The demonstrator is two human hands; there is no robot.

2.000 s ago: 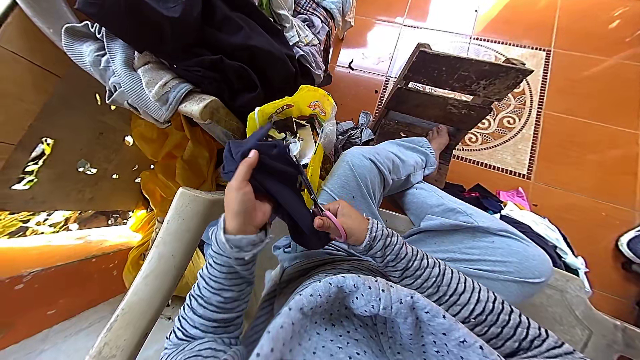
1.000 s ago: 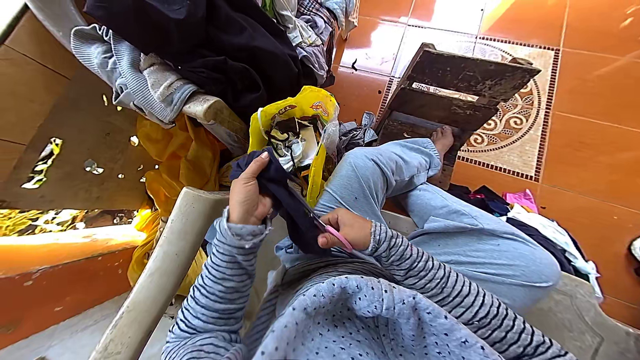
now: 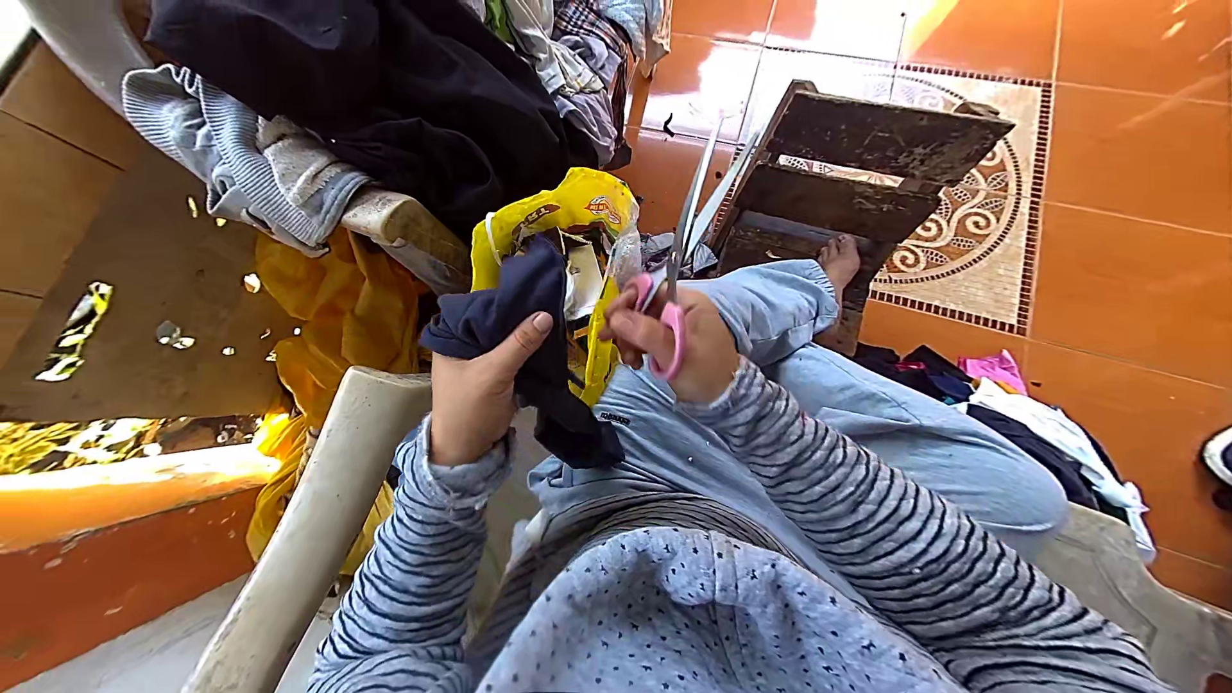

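My left hand [image 3: 486,390] grips a bunched piece of navy cloth [image 3: 500,308], its thumb lying on top and a darker end hanging down over my lap. My right hand [image 3: 679,346] holds scissors [image 3: 687,217] by their pink handles, the long blades pointing up and slightly parted, apart from the cloth. Just behind both hands stands a yellow plastic bag [image 3: 597,202] with scraps inside; the cloth hides part of its opening.
A plastic chair's armrest [image 3: 308,520] is at my left. Dark clothes [image 3: 414,87] and a grey ribbed garment [image 3: 231,154] are heaped on another chair. A worn wooden stool [image 3: 866,135] stands ahead, under my foot. More clothes [image 3: 1039,423] lie on the tiled floor at right.
The scissors were at the navy cloth in the earlier frames; now my right hand has moved them away, blades up. My left hand still holds the cloth.
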